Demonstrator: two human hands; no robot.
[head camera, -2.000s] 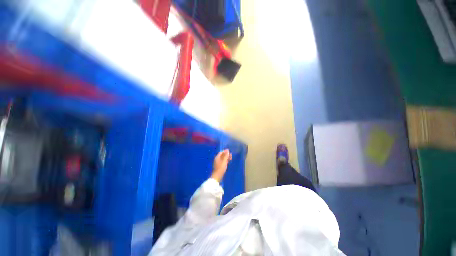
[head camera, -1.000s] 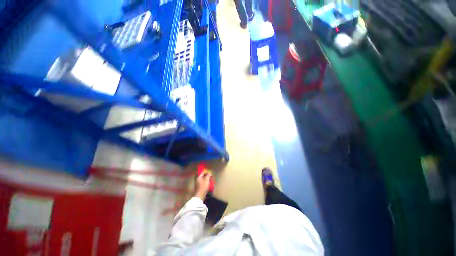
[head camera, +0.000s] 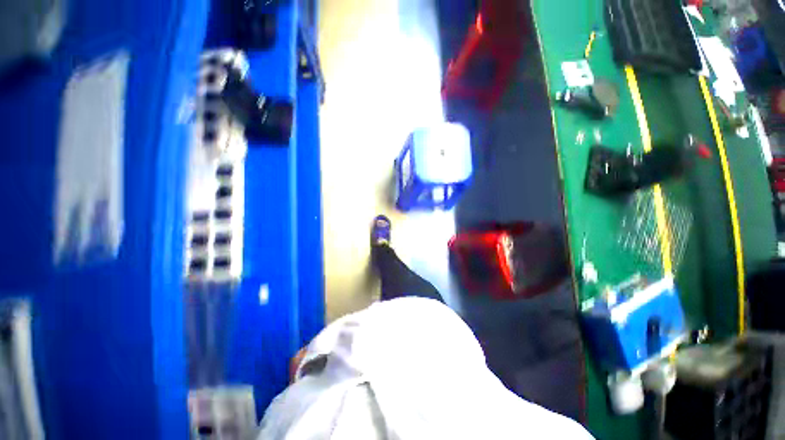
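My left hand (head camera: 298, 363) shows only as a small blurred patch of skin beside the white sleeve, at the edge of the blue shelving; whether it holds anything cannot be told. My right hand is not in view. Nearest on the left, a long white tray (head camera: 215, 172) with rows of dark square cells lies on the blue shelving (head camera: 280, 223). A dark object (head camera: 271, 119) lies beside and partly over the tray. Much of the shelf is blurred.
A blue and white container (head camera: 435, 168) stands on the pale aisle floor ahead. Red objects (head camera: 508, 258) are under the green bench (head camera: 572, 206) on the right. The bench bears a blue device (head camera: 641, 322), black trays (head camera: 650, 34) and small parts. One shoe shows on the floor.
The view has moved forward along the aisle; the container is nearer. White-tray shelving now fills the left side, where red panels were. My left hand has dropped mostly out of sight.
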